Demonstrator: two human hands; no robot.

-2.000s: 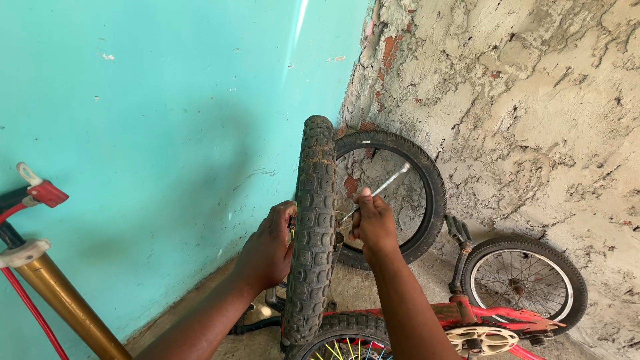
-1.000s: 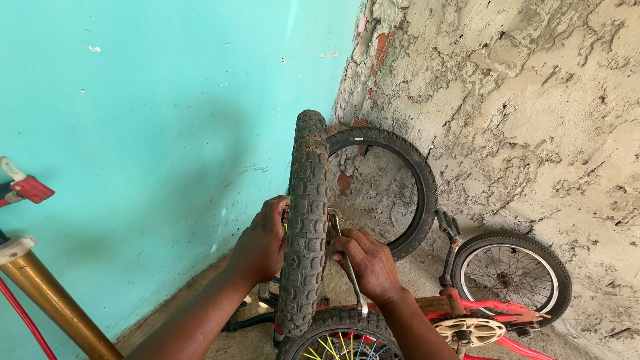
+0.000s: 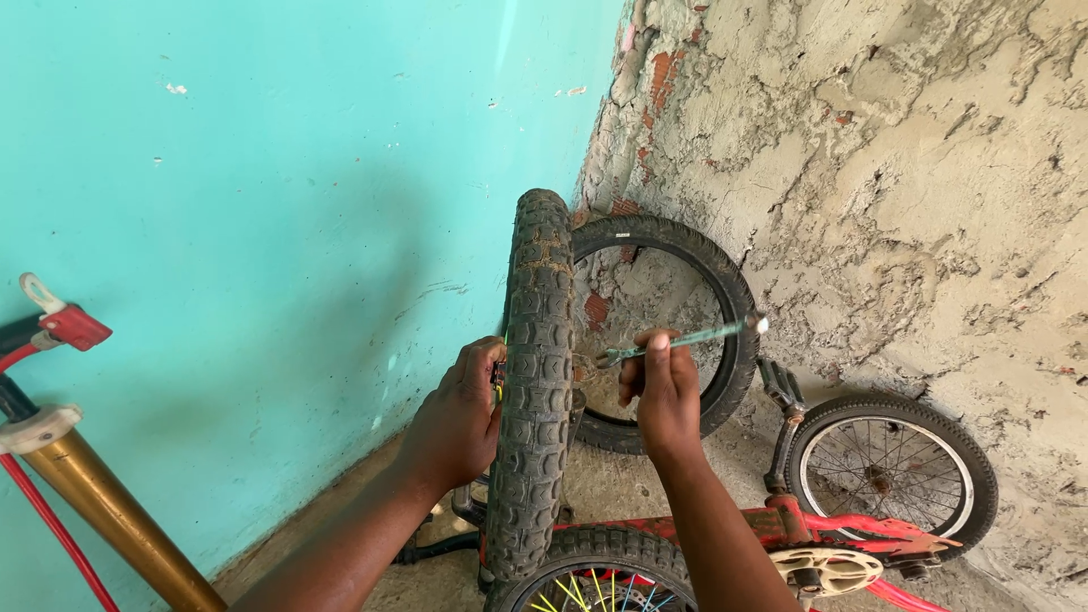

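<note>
A knobby bicycle tyre on a wheel [image 3: 541,365] stands upright in the middle, seen tread-on. My left hand [image 3: 463,412] is at the wheel's left side, fingers curled near the hub; what they grip there is mostly hidden by the hand and tyre. To the right of the wheel, my right hand [image 3: 665,387] holds a metal wrench [image 3: 701,335], its open jaw pointing left toward the wheel and its other end blurred at the right. The wrench is apart from the wheel.
Behind, a loose black tyre [image 3: 739,340] leans on the rough wall. A red bicycle frame [image 3: 629,531] with a chainring [image 3: 829,568], a pedal [image 3: 780,387], a wheel with coloured spokes [image 3: 599,552] and a small wheel [image 3: 969,497] lie below and right. A gold tube [image 3: 110,518] is at left.
My right hand has lifted away from the wheel's side, and the wrench has swung from pointing down to lying nearly level. My left hand has stayed at the wheel.
</note>
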